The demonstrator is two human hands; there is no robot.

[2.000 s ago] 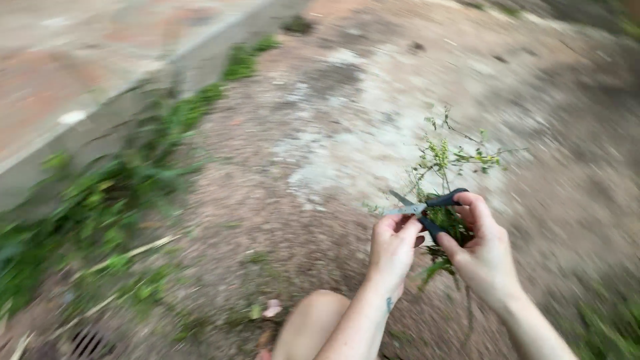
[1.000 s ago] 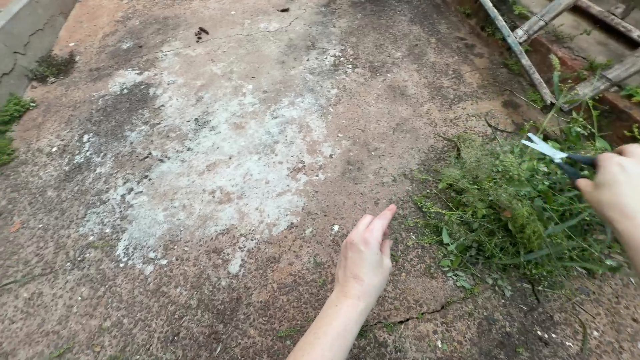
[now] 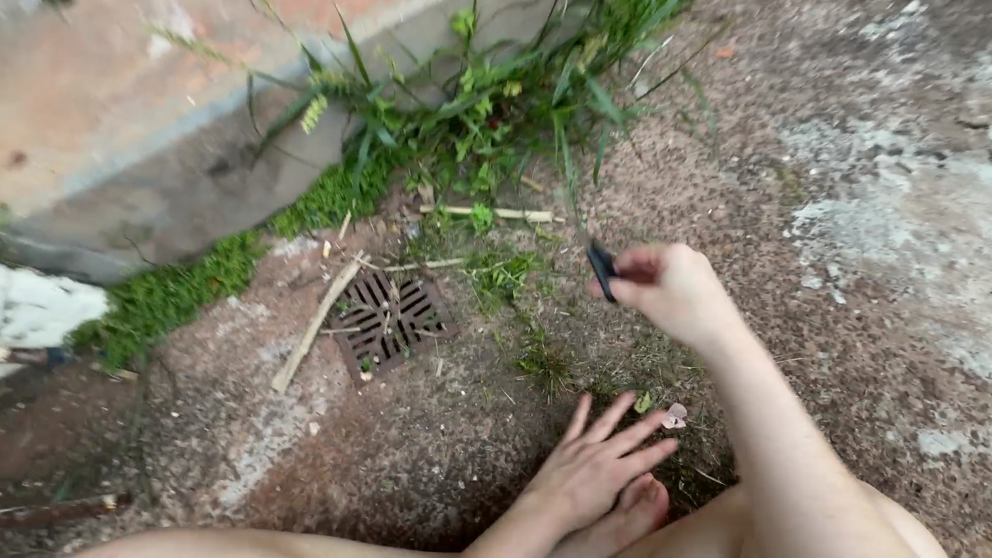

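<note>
My right hand point(image 3: 666, 291) holds scissors by their dark handles point(image 3: 601, 271); the blades are blurred and hard to make out. Beyond them, tall grass and leafy weeds point(image 3: 480, 116) grow along the foot of a low concrete edge. My left hand point(image 3: 593, 469) is empty with its fingers spread, low over the ground and beside my bare foot point(image 3: 639, 504). Near its fingertips lie a pale pink petal or leaf point(image 3: 674, 416) and a small green leaf point(image 3: 642, 401). A small grass tuft point(image 3: 545, 364) grows between the two hands.
A square drain grate point(image 3: 395, 322) is set in the rough ground at centre left. Dry stalks point(image 3: 318, 329) lie around it. The low concrete edge point(image 3: 194, 155) crosses the upper left, and a white lump point(image 3: 46, 306) sits at far left. Whitish patches point(image 3: 876, 201) mark the ground at right.
The view has swung from the pile of cut greenery to the grate and weeds. Two seconds ago both hands were at the scissors and a green sprig; now only my right hand holds the scissors.
</note>
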